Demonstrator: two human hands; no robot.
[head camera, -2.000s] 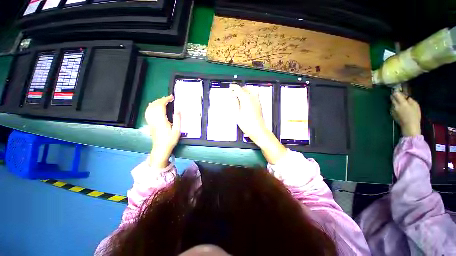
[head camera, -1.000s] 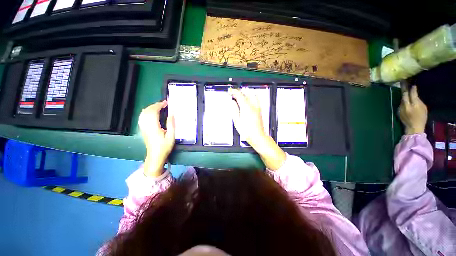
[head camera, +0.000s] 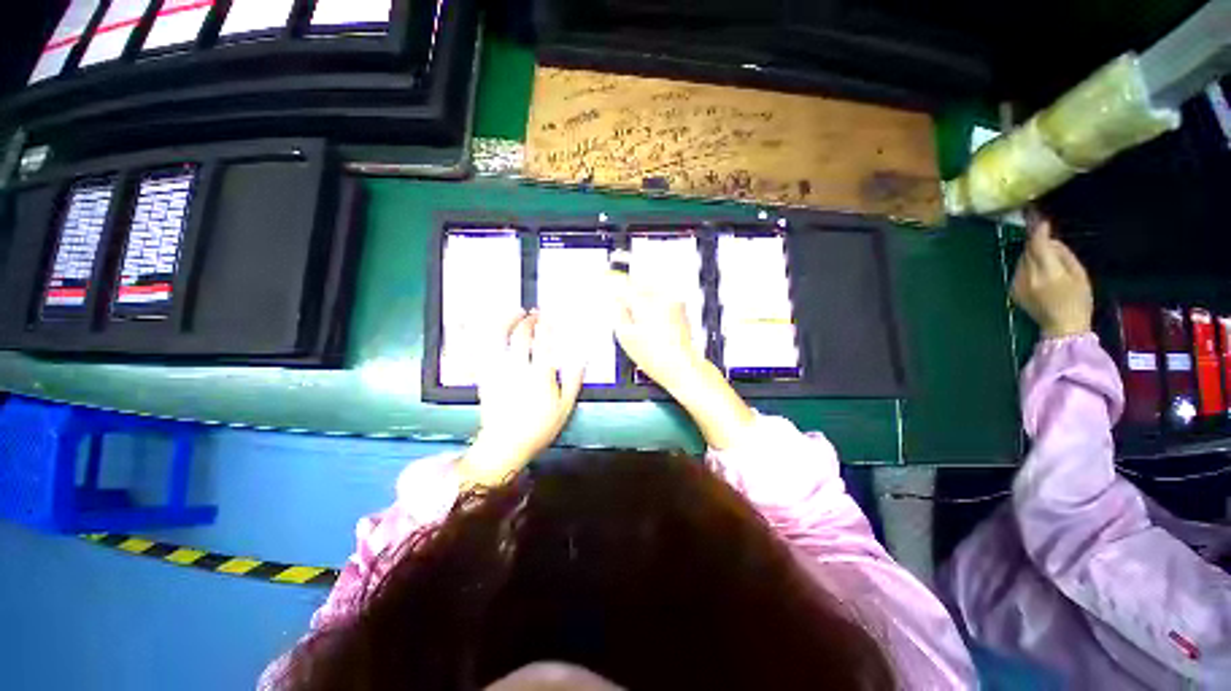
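A long black foam tray (head camera: 844, 304) lies in front of me and holds several phones side by side. The first phone (head camera: 479, 290), second phone (head camera: 567, 284), third phone (head camera: 675, 270) and fourth phone (head camera: 756, 290) have white lit screens; the fourth shows a thin orange line. My left hand (head camera: 529, 392) is over the lower part of the first and second phones, fingers apart, holding nothing visible. My right hand (head camera: 655, 331) covers part of the third phone, its fingertips at the second phone's right edge. A small dark spot shows at the fingertips; whether it is held is unclear.
At left, a tray (head camera: 257, 257) holds two phones with text and red bands. Stacked trays (head camera: 270, 88) with phones are behind it. A scribbled wooden board (head camera: 729, 135) lies at the back. A wrapped post (head camera: 1067, 142) and another person's hand (head camera: 1053, 284) are at right. A blue stool (head camera: 68, 466) is at lower left.
My left hand has moved right, from the tray's left edge onto the first two phones. My right hand stays near the second and third phones, its fingertips slightly lower on the screens.
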